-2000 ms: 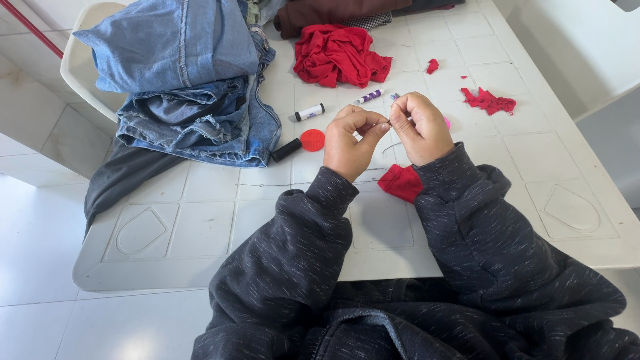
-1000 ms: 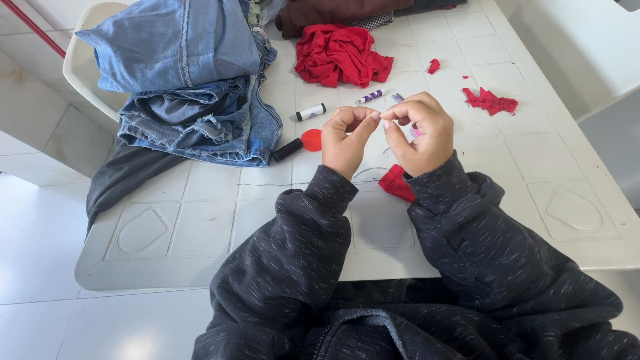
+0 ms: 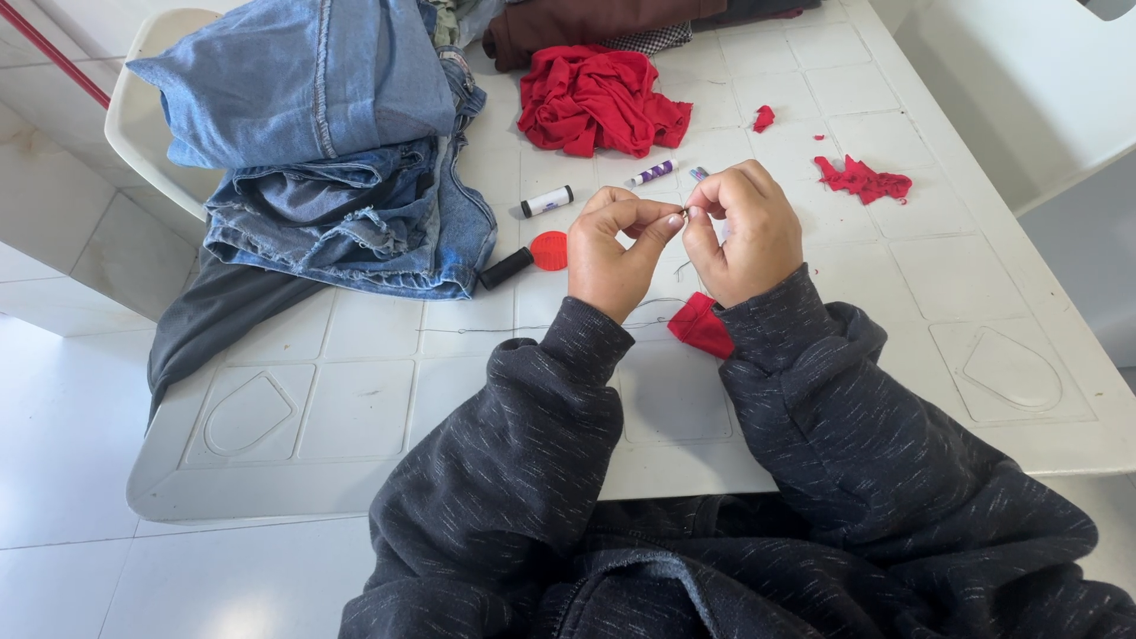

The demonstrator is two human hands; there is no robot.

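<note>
My left hand (image 3: 621, 253) and my right hand (image 3: 745, 232) meet above the white table, their thumbs and forefingers pinching a tiny dark item (image 3: 683, 213), too small to name. A dark thread (image 3: 497, 330) runs over the table below my hands toward a small folded piece of red fabric (image 3: 701, 326) beside my right cuff. Close to my left hand lie a red disc (image 3: 548, 251), a black cylinder (image 3: 506, 268) and a white tube with black ends (image 3: 547, 201). A purple-and-white tube (image 3: 654, 173) rests just beyond my fingers.
Folded blue jeans (image 3: 293, 89) are piled at the left, over dark grey cloth (image 3: 231, 319). Crumpled red fabric (image 3: 603, 102) lies farther back, near brown cloth (image 3: 595, 22). Red scraps (image 3: 863, 179) are at the right. White chairs (image 3: 169, 98) flank the table (image 3: 896, 382).
My fingertips have shifted slightly against each other, and both hands stay pinched together above the table. The fabrics and tubes lie where they were.
</note>
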